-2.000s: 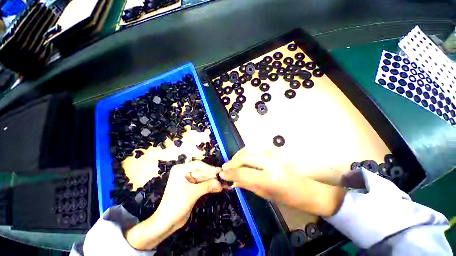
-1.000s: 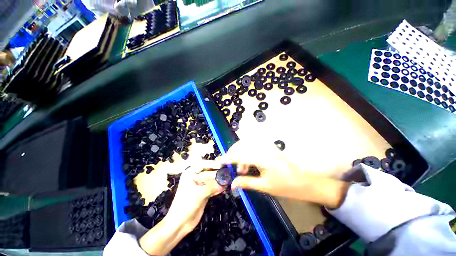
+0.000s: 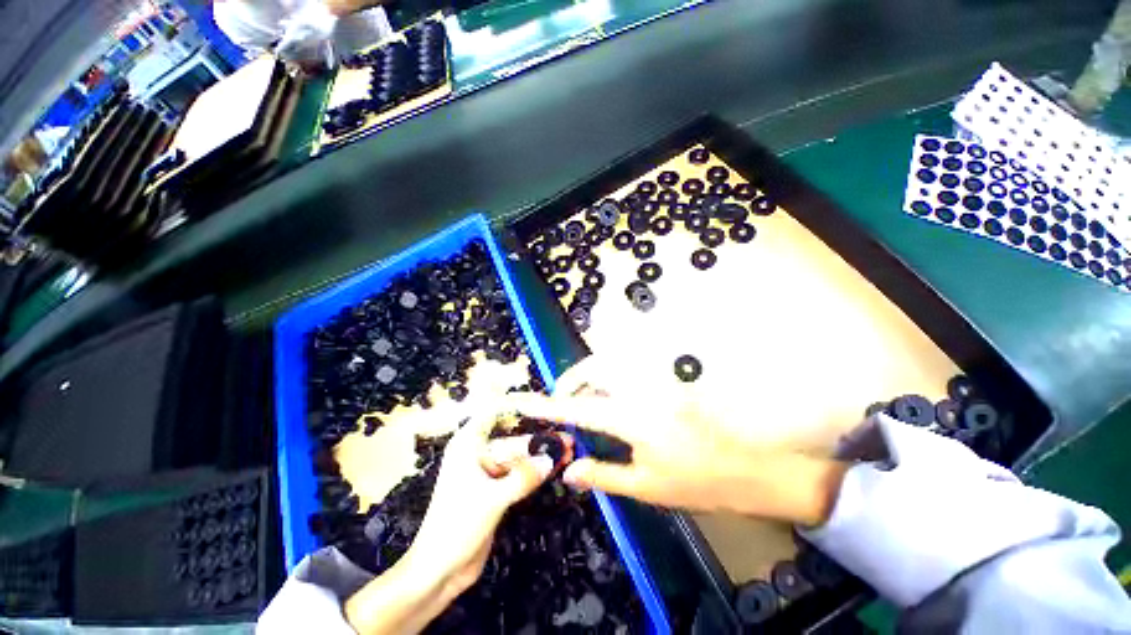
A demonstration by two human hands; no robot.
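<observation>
My left hand point(image 3: 465, 502) holds a small round black part point(image 3: 543, 444) between thumb and fingers over the blue bin point(image 3: 289, 428). My right hand point(image 3: 670, 447) meets it from the right, its thumb and fingertips close around the part, fingers slightly blurred. Whether the right fingers hold a piece of their own cannot be told. Small black parts point(image 3: 372, 527) are heaped in the bin. Black rings point(image 3: 703, 259) lie at the far end of the black tray point(image 3: 868, 254), and one ring point(image 3: 687, 368) lies alone nearer my right hand.
Larger ring parts point(image 3: 914, 411) sit at the tray's right corner, others at its near edge. A pocketed black tray point(image 3: 223, 546) and dark slabs point(image 3: 99, 397) are at left. Dot sheets point(image 3: 1017, 205) lie at right. Beyond the belt point(image 3: 595, 137) are trays and a person's hands and sleeves.
The view has shifted, showing more of the far side. The hands parted slightly, showing the round part, then came close around it again. The part has turned in my left fingers.
</observation>
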